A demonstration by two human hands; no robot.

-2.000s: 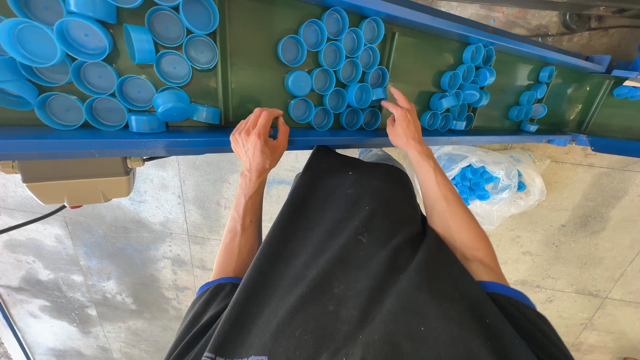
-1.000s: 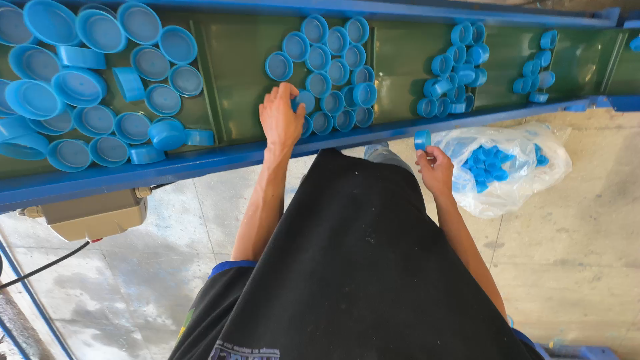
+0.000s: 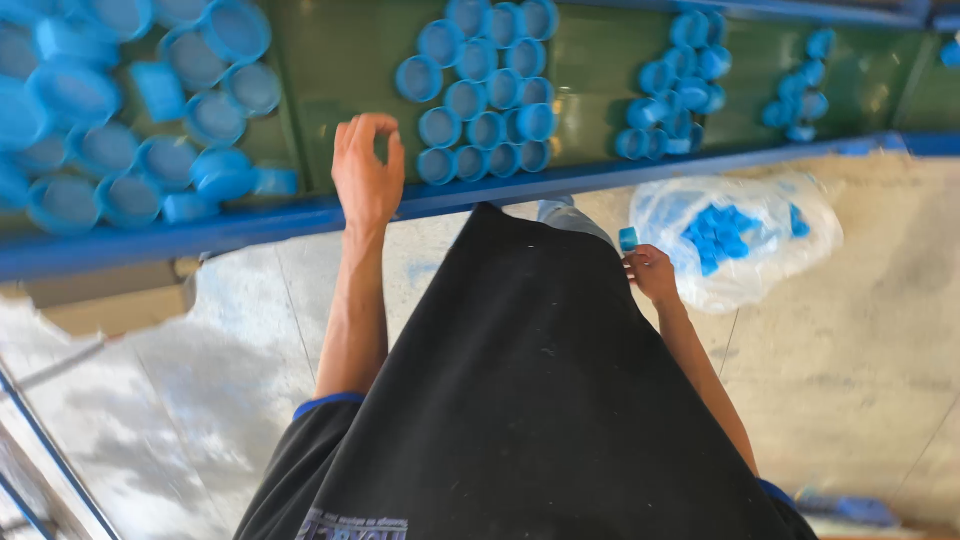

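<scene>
Blue plastic caps lie in groups on a green conveyor belt (image 3: 345, 67) with raised cross ribs. My left hand (image 3: 369, 169) hovers over the belt's near side, fingers curled with a gap to the thumb and nothing seen between them. Just right of it is a group of caps (image 3: 487, 131), most with their open side up. Away from the belt, low on the right, my right hand (image 3: 651, 271) has a blue cap (image 3: 628, 239) at its fingertips, near a clear plastic bag (image 3: 787, 247) holding blue caps (image 3: 718, 234).
A blue side rail (image 3: 525, 189) runs along the belt's near edge. Larger-looking caps (image 3: 214, 116) crowd the belt at left; smaller groups (image 3: 675, 82) lie farther right. A beige box (image 3: 112, 296) sits beneath the rail at left. The bag is on the concrete floor.
My right hand has left the caps at the rail and moved down beside the bag, a cap at its fingers. My left hand was touching a cap one second ago and is now left of the group.
</scene>
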